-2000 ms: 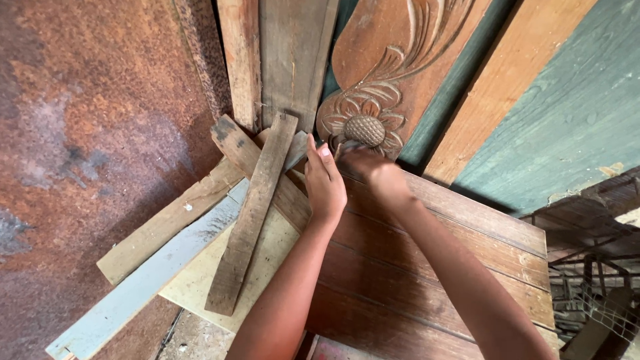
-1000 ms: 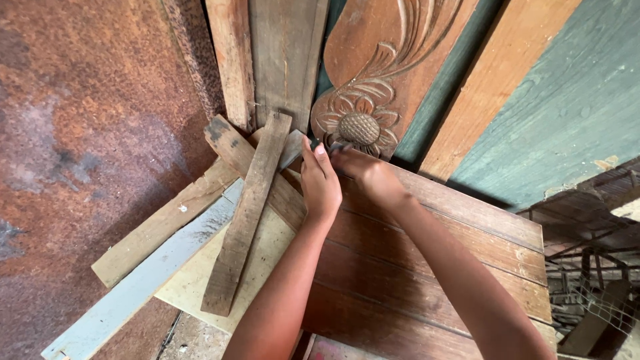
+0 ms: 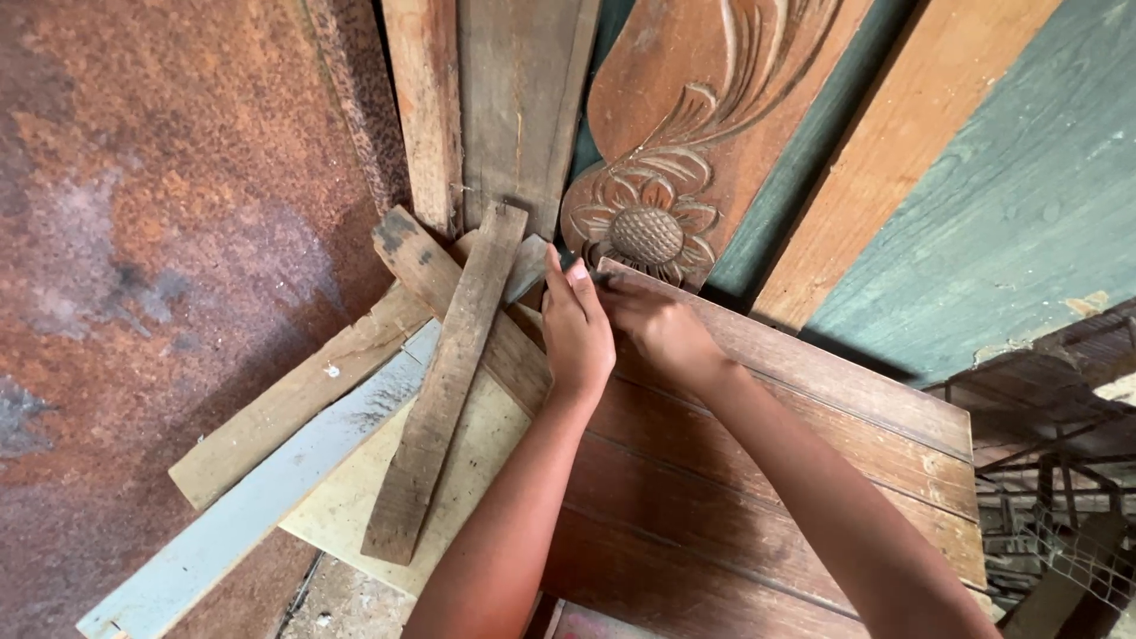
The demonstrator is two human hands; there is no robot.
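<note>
My left hand is raised at the left corner of a slatted wooden tabletop, its thumb and fingers around a small dark object that I cannot identify. Just to its right my right hand is curled, blurred, with something dark at its fingertips; what it grips is not clear. Behind both hands stands a carved wooden panel with a flower relief. A short weathered wood strip leans to the left of my left hand, across another wood offcut.
A pale blue board and a brown plank lie at the left over a cream panel. A rusty metal sheet fills the left side. Upright planks and a green wall stand behind; wire mesh is at lower right.
Both hands stay close together at the corner of the tabletop. The right hand has shifted slightly and its fingers are blurred; the boards have not moved.
</note>
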